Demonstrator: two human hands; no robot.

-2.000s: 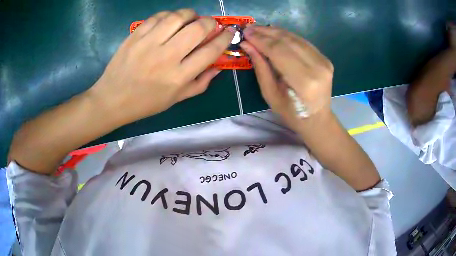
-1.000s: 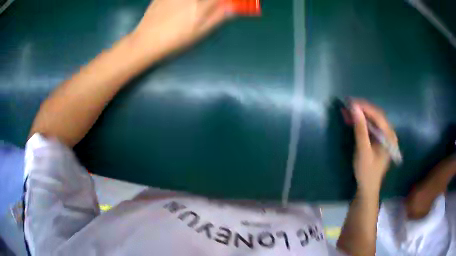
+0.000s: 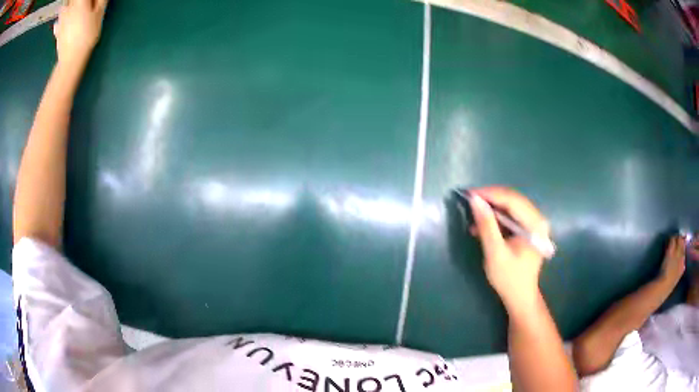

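My right hand (image 3: 510, 230) is at the right of centre, low over the green surface, and holds a slim dark tool (image 3: 502, 220) like a pen. The tool has a pale wrapped rear end beside the knuckles and a dark tip pointing up and left. My left arm is stretched forward at the far left. My left hand (image 3: 79, 27) is cut off by the top edge, and its fingertips and anything in them are hidden.
The dark green surface (image 3: 268, 130) has a pale seam line crossing it. A worn pale edge strip (image 3: 567, 38) curves along its far side. Orange-red units (image 3: 625, 11) lie beyond it at both upper corners. Another person's hand (image 3: 673, 259) is at the right.
The orange-red housing that both hands worked on is gone from the middle. My left hand has moved far left and forward. My right hand has moved right and back, still with the tool.
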